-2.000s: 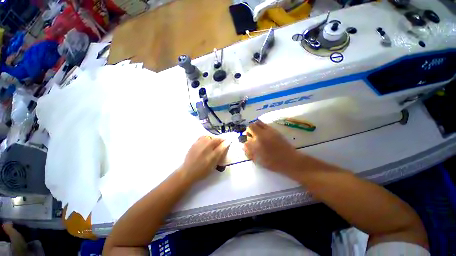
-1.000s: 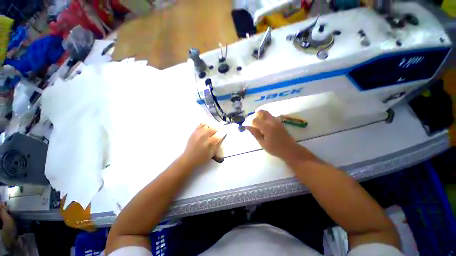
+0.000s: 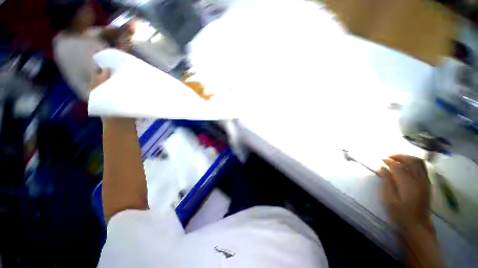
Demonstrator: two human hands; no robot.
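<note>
My left hand [image 3: 100, 77] is at the upper left, raised beyond the table's edge, and holds a white fabric panel [image 3: 152, 94]. The panel stretches right toward the table edge and hides most of the fingers. My right hand [image 3: 406, 180] rests on the machine bed at the right, below the blurred needle area of the sewing machine [image 3: 427, 141]. Its fingers are bent and blurred; I cannot tell whether they hold anything. The pile of cut panels [image 3: 283, 52] is an overexposed white spread on the table.
A blue basket [image 3: 202, 186] with white pieces stands beside my lap. A person [image 3: 73, 49] sits at the upper left. A brown board [image 3: 395, 26] lies at the top right. An orange patch [image 3: 198, 88] shows at the table edge. Green snips [image 3: 446, 192] lie right of my right hand.
The view has swung left. My left hand has left the needle area and moved far left, out over the basket side, with a white panel. My right hand has stayed at the machine bed.
</note>
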